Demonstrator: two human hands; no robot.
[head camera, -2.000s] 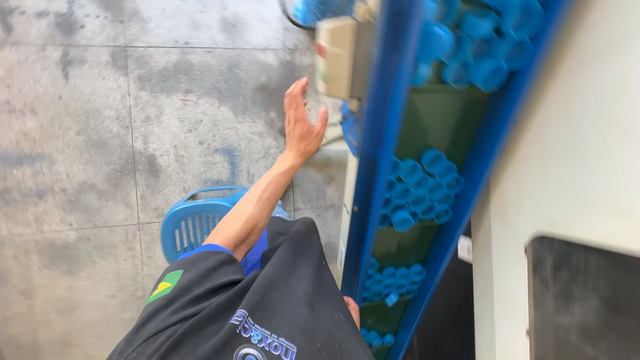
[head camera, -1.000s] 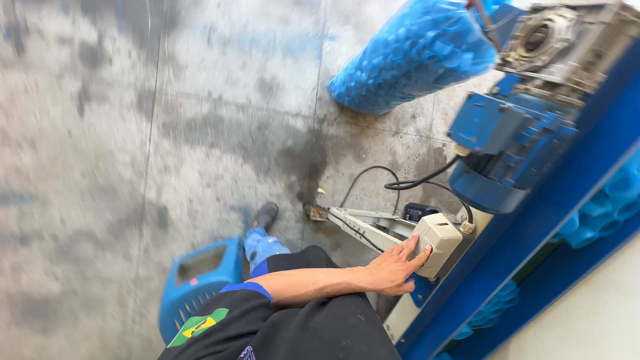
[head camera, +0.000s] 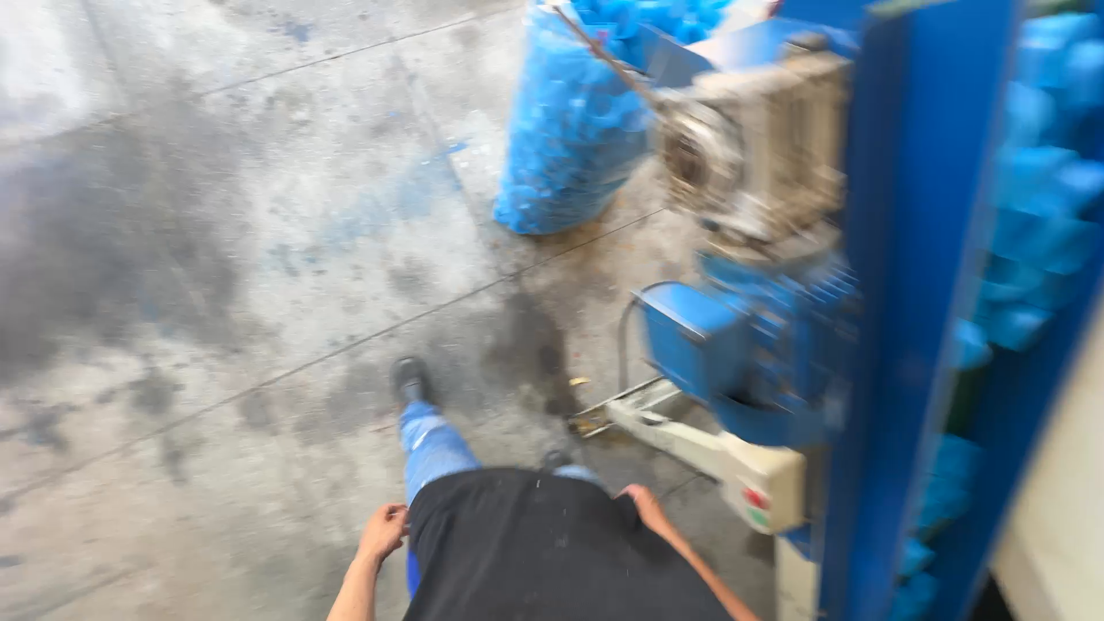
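My left hand hangs at my left hip beside the black shirt, its fingers loosely curled with no object visible in them. At my right side, my right hand is near the shirt's edge, partly hidden by it; its grip does not show. To the right of that hand is a beige switch box with a red and a green button, on the side of a blue conveyor frame. Neither hand touches the box.
A blue electric motor with a metal gearbox juts from the conveyor. Blue cup-like pieces lie inside the frame. A large clear bag of blue pieces stands ahead on the concrete floor. A beige support leg reaches across the floor.
One hand was on the beige switch box a second ago; no hand is on it now. Both hands are now down at my sides. The view has turned, and the blue plastic item on the floor has left it.
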